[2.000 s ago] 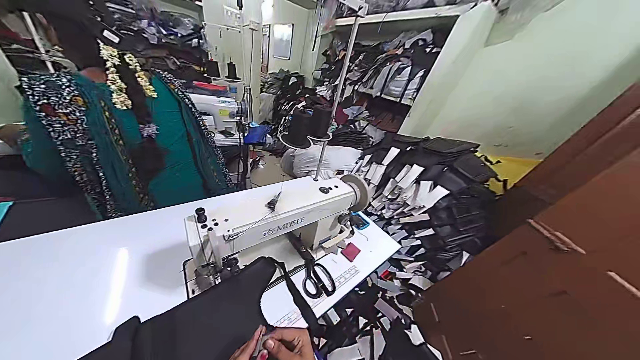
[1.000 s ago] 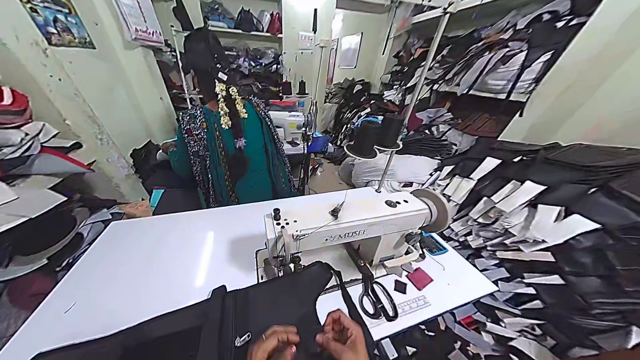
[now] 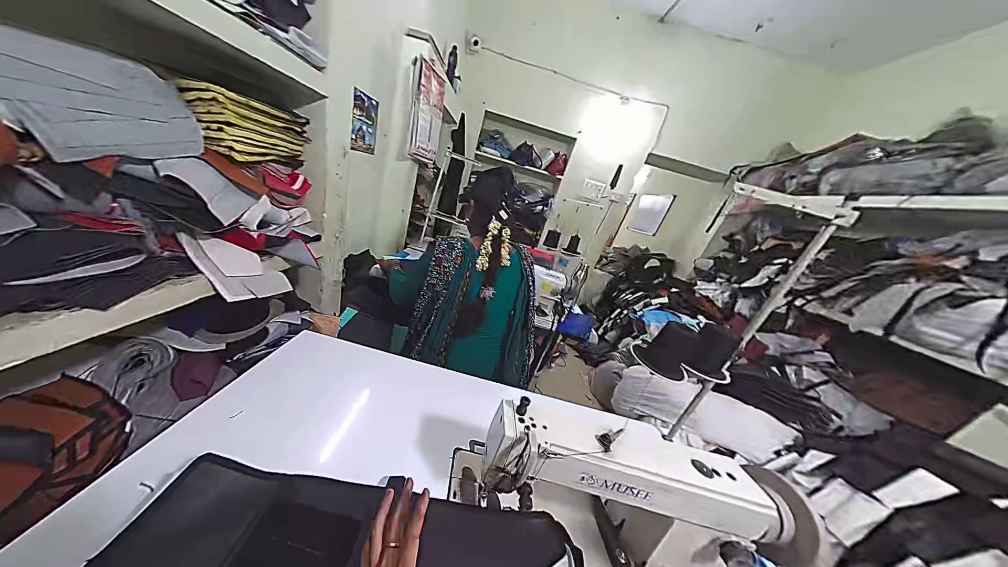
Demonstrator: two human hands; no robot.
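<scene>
Black fabric piece (image 3: 315, 512), perhaps part of a bag, lies across the near side of the white table, its right end in front of the sewing machine (image 3: 630, 472). My left hand (image 3: 398, 524) rests on this fabric, left of the needle area, with fingers extended and slightly spread; a ring shows on one finger. It grips nothing visible, and its thumb is hidden. My right hand is out of view. Dark scissors handles (image 3: 610, 531) show partly behind the machine arm.
A person in green (image 3: 484, 315) sits beyond the white table (image 3: 378, 402), back turned. Shelves (image 3: 118, 303) with stacked material stand at left. Thread cones (image 3: 685, 350) rise behind the machine. Piled pieces (image 3: 913, 488) and a loaded rack (image 3: 921, 201) lie at right.
My hands were close together over the near edge of the black fabric; now my left hand lies flat on it and my right hand has left view. The view has swung up and left.
</scene>
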